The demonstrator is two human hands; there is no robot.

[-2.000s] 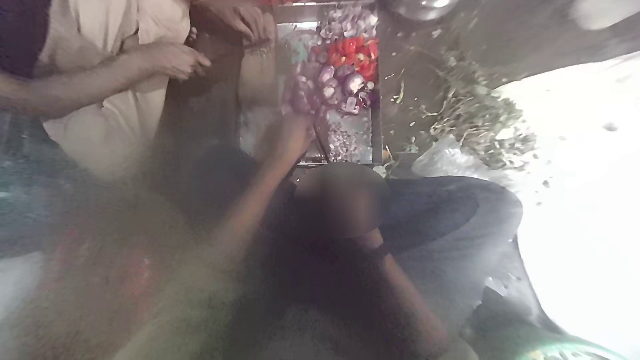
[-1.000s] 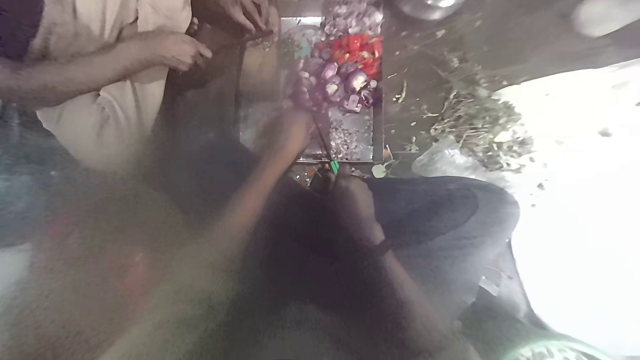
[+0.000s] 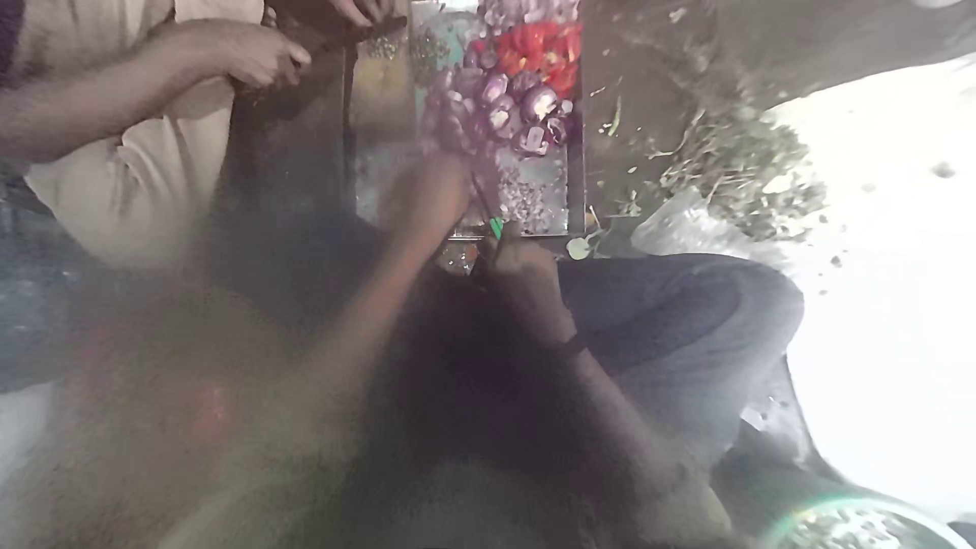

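Note:
My left hand (image 3: 435,191), blurred, is over the near left part of a shallow metal tray (image 3: 576,191); what its fingers hold cannot be told. My right hand (image 3: 526,267) is closed at the tray's near edge around the lower end of a thin dark knife-like tool (image 3: 480,194). A bright green part (image 3: 497,227) shows just above the fingers. The tool slants up and left towards my left hand. Peeled purple onions (image 3: 499,114), cut red pieces (image 3: 541,53) and finely chopped pale pieces (image 3: 522,198) lie in the tray.
Another person's hand (image 3: 263,57) and forearm are at upper left, with more fingers (image 3: 362,9) at the top. Right of the tray lie a heap of green stems and leaves (image 3: 743,171) and a clear plastic bag (image 3: 686,225). A round container (image 3: 846,522) stands at lower right.
Two seconds ago my right hand was blurred and no green part showed; now the closed hand and the green part are visible. The onions and red pieces have stayed in place.

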